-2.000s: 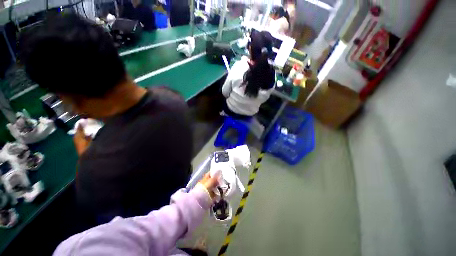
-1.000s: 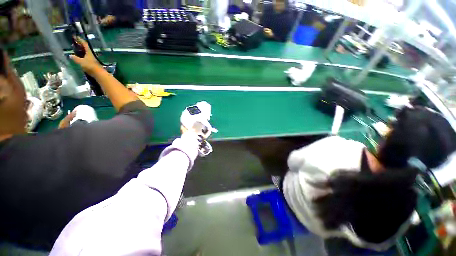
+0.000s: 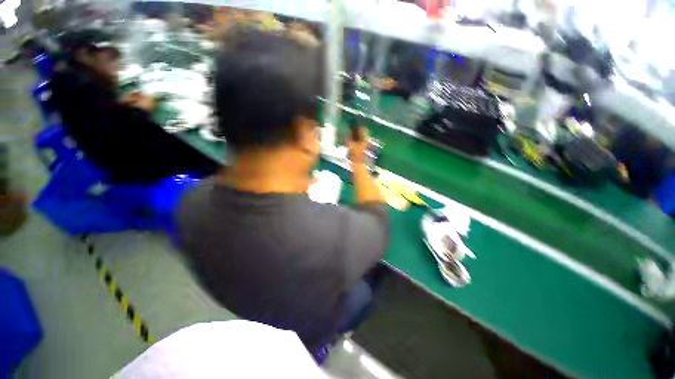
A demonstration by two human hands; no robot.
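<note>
A white camera [image 3: 445, 244] lies on the green bench [image 3: 511, 296] to the right of the seated neighbour, its open round end toward the bench's front edge. The view is blurred, so its wiring and fine parts cannot be made out. Nobody's hand touches it. A pale sleeve or shoulder of mine shows at the bottom edge. Neither of my hands is in the picture.
A person in a dark shirt [image 3: 281, 244] sits close in front, one arm raised over the bench. A yellow cloth or glove [image 3: 400, 194] lies beside that arm. A metal upright [image 3: 333, 74] stands behind. Another person sits far left near blue stools [image 3: 66, 192].
The camera that my hand held out over the bench now lies on the bench, released. My arm has drawn back out of view. The view has swung left.
</note>
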